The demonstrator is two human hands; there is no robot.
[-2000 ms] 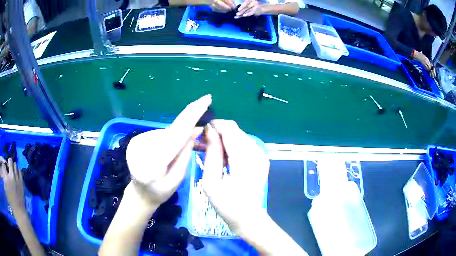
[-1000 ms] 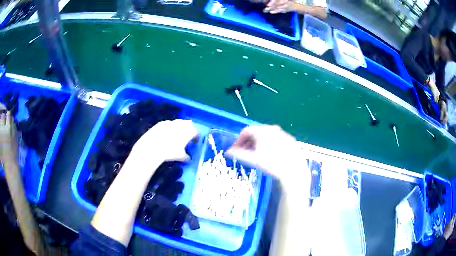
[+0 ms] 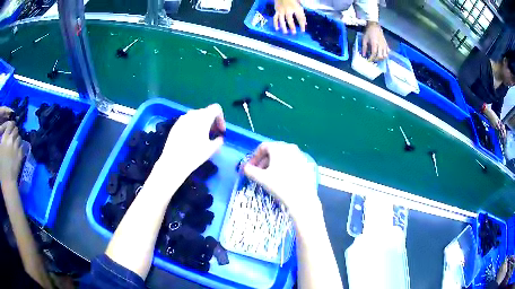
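My left hand (image 3: 195, 135) is over the blue tray (image 3: 226, 264), its fingers closed on a black plastic part (image 3: 214, 134), mostly hidden by the fingers. My right hand (image 3: 279, 169) is over the back of the clear box of white pins (image 3: 257, 226), fingertips pinched together; whether they hold a pin cannot be told. The hands are apart. Loose black parts (image 3: 186, 237) lie heaped in the tray's left side.
The green belt (image 3: 186, 84) beyond the tray carries several joined pieces (image 3: 245, 110). A metal post (image 3: 79, 56) stands at left. Neighbours' blue trays (image 3: 48, 209) and hands show left and across. Clear containers (image 3: 377, 248) lie at right.
From two seconds ago, my hands have separated from above the tray's middle. Since one second ago, my left hand has risen slightly. Another joined piece shows at the belt's far side.
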